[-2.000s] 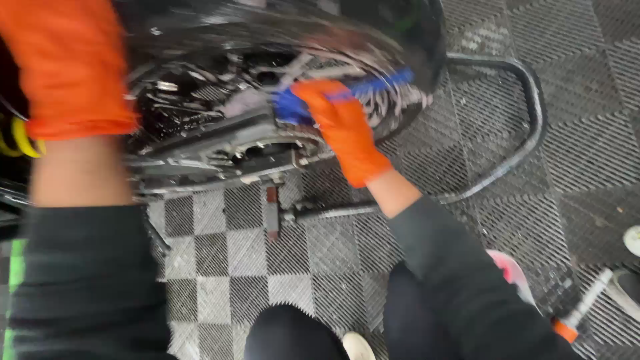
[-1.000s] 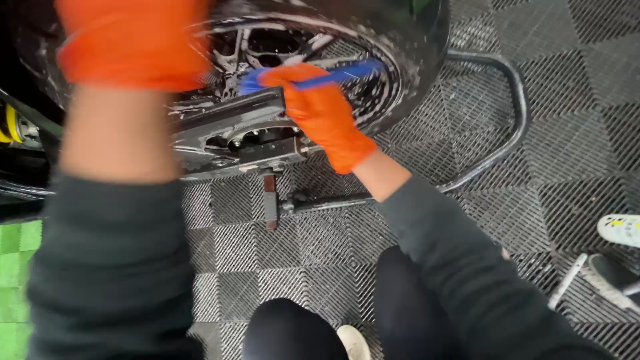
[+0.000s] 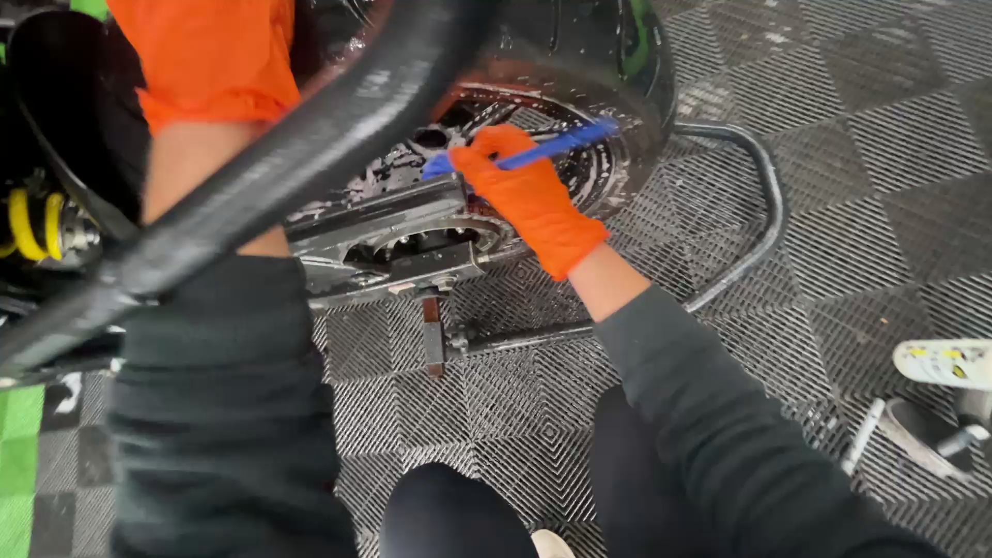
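My right hand (image 3: 535, 198), in an orange glove, grips a blue-handled brush (image 3: 562, 146) over the spokes of a soapy motorcycle wheel (image 3: 601, 167). The brush's left end lies among the wet spokes, above the swingarm (image 3: 380, 209). At the upper left my left hand (image 3: 213, 66), gloved in orange too, is raised near the bike; its fingers lie outside the top of the view, so what it touches is hidden. A thick black tube (image 3: 279, 147) crosses in front of my left forearm.
A tubular paddock stand (image 3: 775, 194) curves around the tire's right side and runs under the swingarm. A yellow shock spring (image 3: 31, 225) shows at left. Shoes (image 3: 945, 363) are at the right on the ribbed tile floor (image 3: 876, 256); my knees are below.
The black tube now crosses the upper left view, where the earlier frames do not show it. My right hand still holds the blue brush at the wheel.
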